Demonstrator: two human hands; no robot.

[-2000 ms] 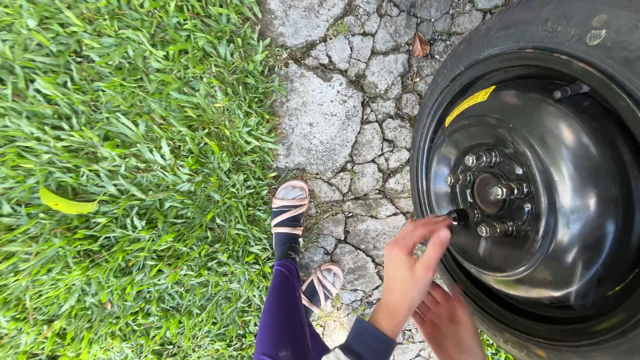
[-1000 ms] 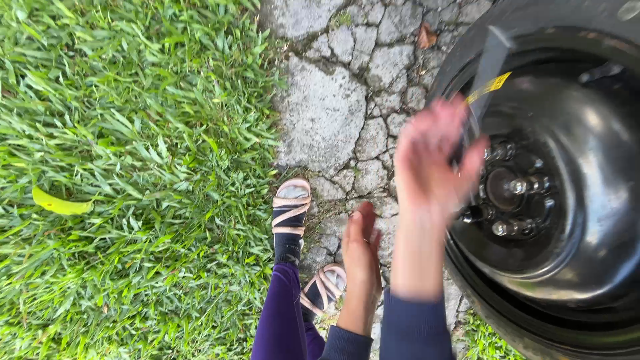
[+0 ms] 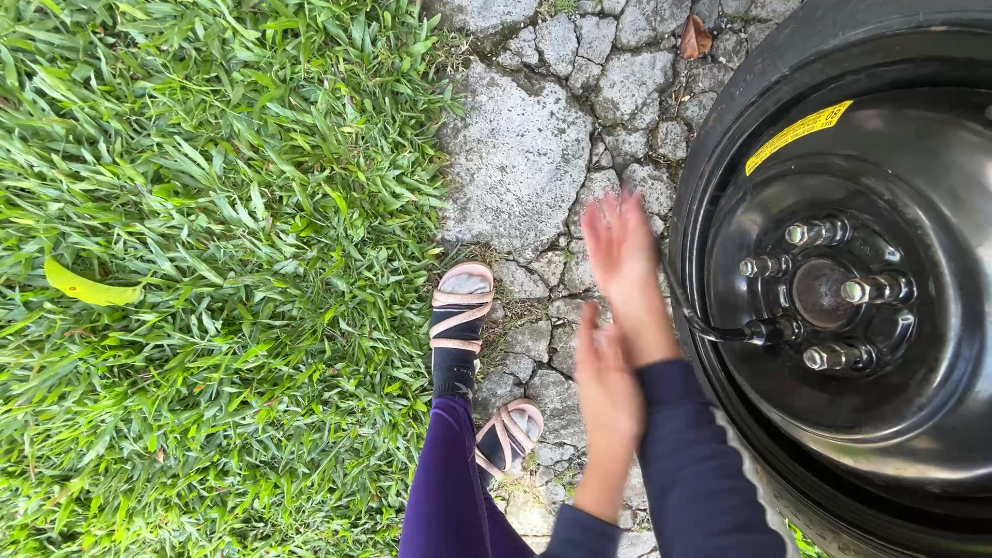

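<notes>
My right hand (image 3: 624,263) is raised left of the wheel, blurred, its fingers extended and nothing visible in them. Just below and left of it, my left hand (image 3: 608,387) has its fingers extended too, with no object seen in it. A black lug wrench (image 3: 717,333) has its socket end over a lug nut at the wheel's left; its shaft bends up beside my right hand, and the rest is hidden or blurred. Whether my right hand touches it is unclear. Several shiny lug nuts (image 3: 876,289) stand out around the hub (image 3: 825,293) of a black steel wheel (image 3: 938,225).
The tire (image 3: 736,101) rises on the right. Cracked stone paving (image 3: 515,155) runs between it and the grass (image 3: 217,232) at left. My sandaled feet (image 3: 463,306) are on the paving's left part. A dry brown leaf (image 3: 695,37) lies at the top.
From beside the wheel's nuts two seconds ago, my hands have moved left. My right hand was by the wrench's raised handle one second ago; it is now farther left, and my hands are closer together.
</notes>
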